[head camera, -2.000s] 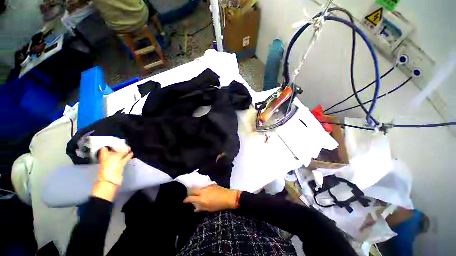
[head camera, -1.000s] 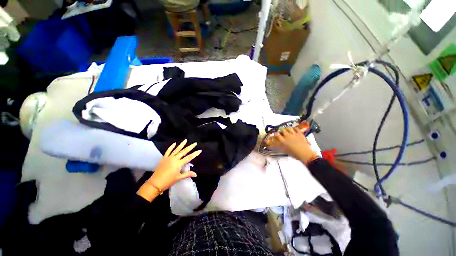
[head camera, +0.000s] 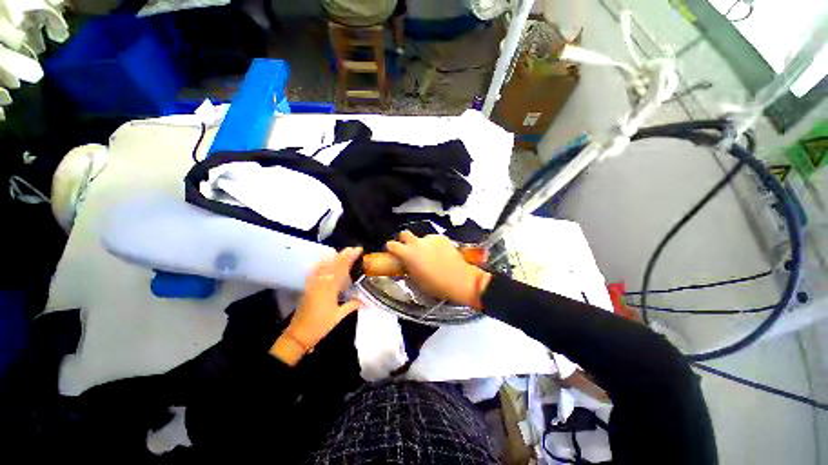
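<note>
A black garment (head camera: 386, 186) with white lining (head camera: 277, 192) lies on the white-covered table, partly over the near end of a pale sleeve board (head camera: 182, 238). My right hand (head camera: 440, 265) grips the orange-brown handle of the steam iron (head camera: 422, 304), whose silver base is over the near part of the garment. My left hand (head camera: 322, 298) is just left of the iron's tip, at the board's right end, slightly blurred. The cloth under the iron and my left fingertips is mostly hidden.
Blue base bar (head camera: 251, 107) stands behind the board. Other black cloth (head camera: 227, 386) heaps at near left. A cream padded lump (head camera: 80, 186) is at the far left corner. Hose loops (head camera: 790, 245) hang at right. Behind are a wooden stool (head camera: 357, 68), a seated person's part and a cardboard box (head camera: 536, 98).
My right hand has brought the iron left from the table's right side onto the garment. My left hand has moved slightly; earlier it lay spread on the black cloth.
</note>
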